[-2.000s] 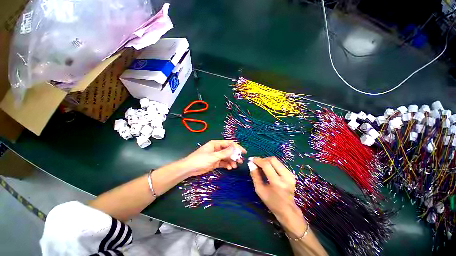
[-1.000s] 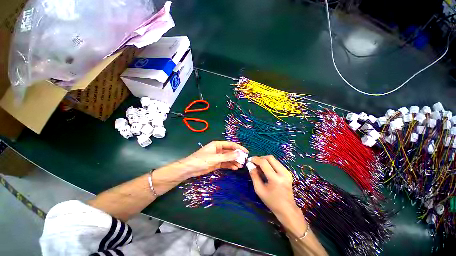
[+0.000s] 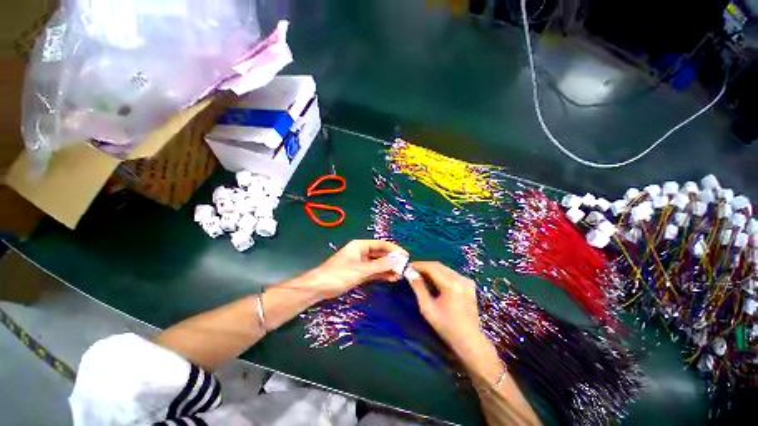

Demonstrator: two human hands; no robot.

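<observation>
My left hand (image 3: 366,265) holds a small white connector housing (image 3: 399,264) between thumb and fingertips, above the blue wires (image 3: 395,324). My right hand (image 3: 445,301) is pinched at the housing's right side, its fingertips close to those of my left hand. Something small and whitish shows at the right fingertips; a wire in them cannot be made out clearly. Behind the hands lie the green wires (image 3: 428,235) and the yellow wires (image 3: 445,172). The red wires (image 3: 565,254) and the black wires (image 3: 565,358) lie to the right.
Loose white housings (image 3: 241,210) lie in a pile beside orange-handled scissors (image 3: 326,200). A white carton (image 3: 264,129) and an open cardboard box (image 3: 71,179) with a plastic bag (image 3: 158,75) stand at left. Finished harnesses (image 3: 681,258) lie at far right. A white cable (image 3: 573,154) curves behind.
My hands have come together, and the right fingertips now meet the housing in my left hand. The whole view has shifted slightly.
</observation>
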